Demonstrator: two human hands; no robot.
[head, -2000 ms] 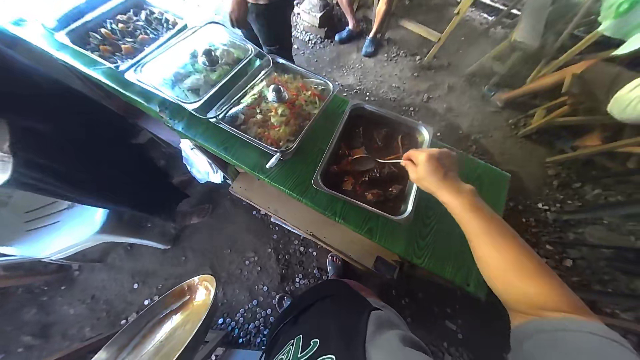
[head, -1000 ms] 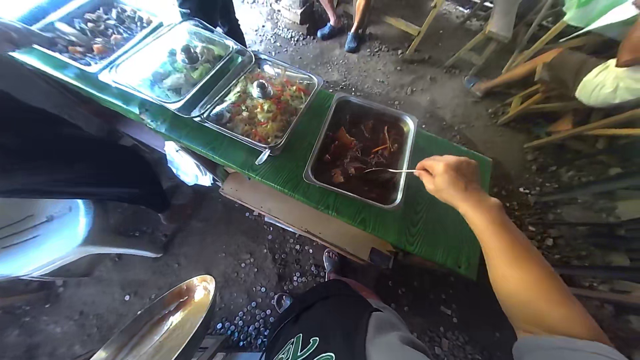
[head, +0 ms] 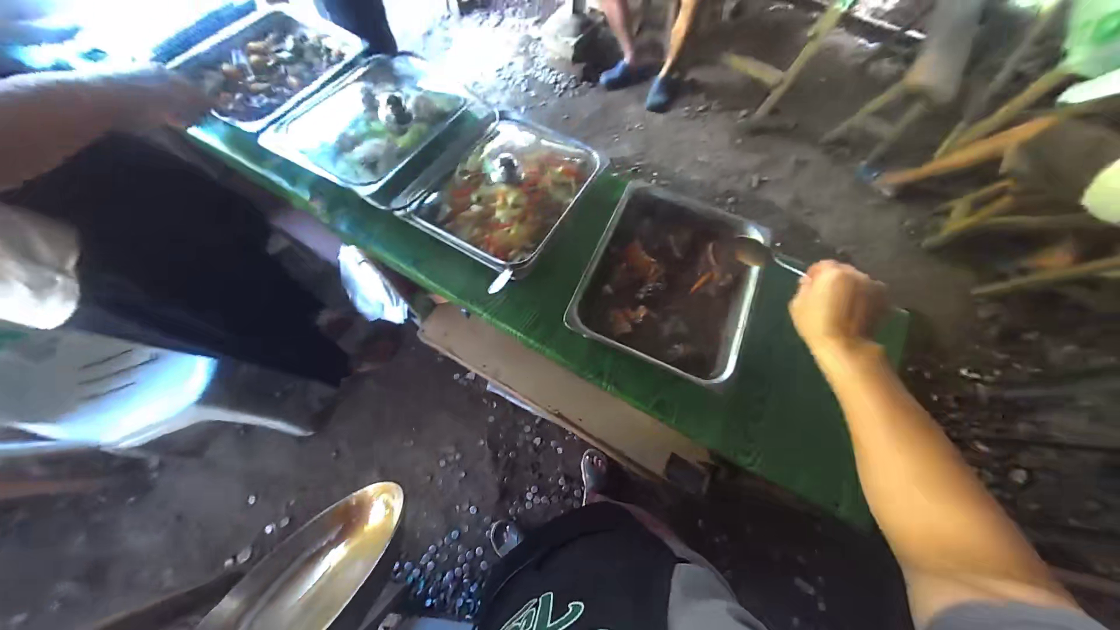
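My right hand (head: pixel 837 302) grips the handle of a metal serving spoon (head: pixel 754 252), whose bowl is at the right rim of a steel food pan (head: pixel 733 346) of dark brown stew. Left of it stands a pan of chopped vegetables (head: pixel 516 197) under a clear lid with a metal knob; a spoon handle (head: pixel 500 280) sticks out at its front corner. Beyond are another lidded pan (head: pixel 376 131) and a pan of mixed food (head: pixel 278 66). A large metal pan or wok (head: pixel 324 560), its inside shiny, is at the bottom left. My left hand is out of view.
The pans stand on a narrow green table (head: pixel 787 420). At the left, a person in dark clothing reaches an arm (head: pixel 96 109) toward the farthest pan, near a white plastic chair (head: pixel 131 394). Another person's legs (head: pixel 652 52) and wooden stools or chairs (head: pixel 989 157) stand behind.
My right hand has moved the spoon from inside the stew to the pan's right rim. The other person's arm has come into view at the left.
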